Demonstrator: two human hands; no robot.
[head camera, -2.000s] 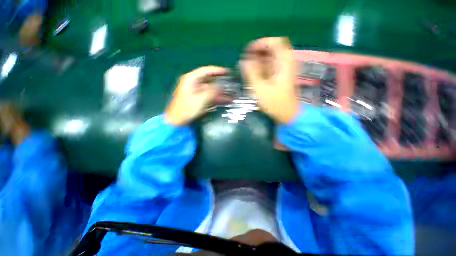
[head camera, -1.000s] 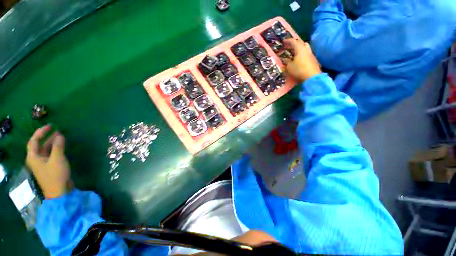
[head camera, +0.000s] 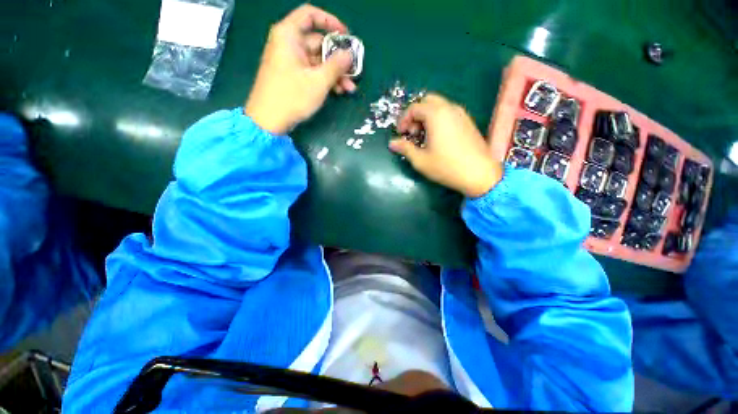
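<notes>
My left hand (head camera: 298, 71) holds a rounded-square watch housing (head camera: 343, 53) with a shiny silver rim between thumb and fingers, above the dark green bench. My right hand (head camera: 441, 141) is at the right edge of a heap of small silver-white parts (head camera: 387, 109), fingers curled down with the fingertips close together. Whether it pinches a small part cannot be told. A few of the parts lie apart at the heap's lower left.
A pink foam tray (head camera: 500, 109) with rows of black housings (head camera: 598, 151) lies at right. A clear zip bag (head camera: 184, 66) with a white label lies upper left. A single housing (head camera: 655, 53) lies upper right. Blue sleeves of neighbours (head camera: 24, 218) show at both sides.
My right hand has left the tray's far end and is at the heap. My left hand, open a second ago, now holds a housing. The whole view has turned.
</notes>
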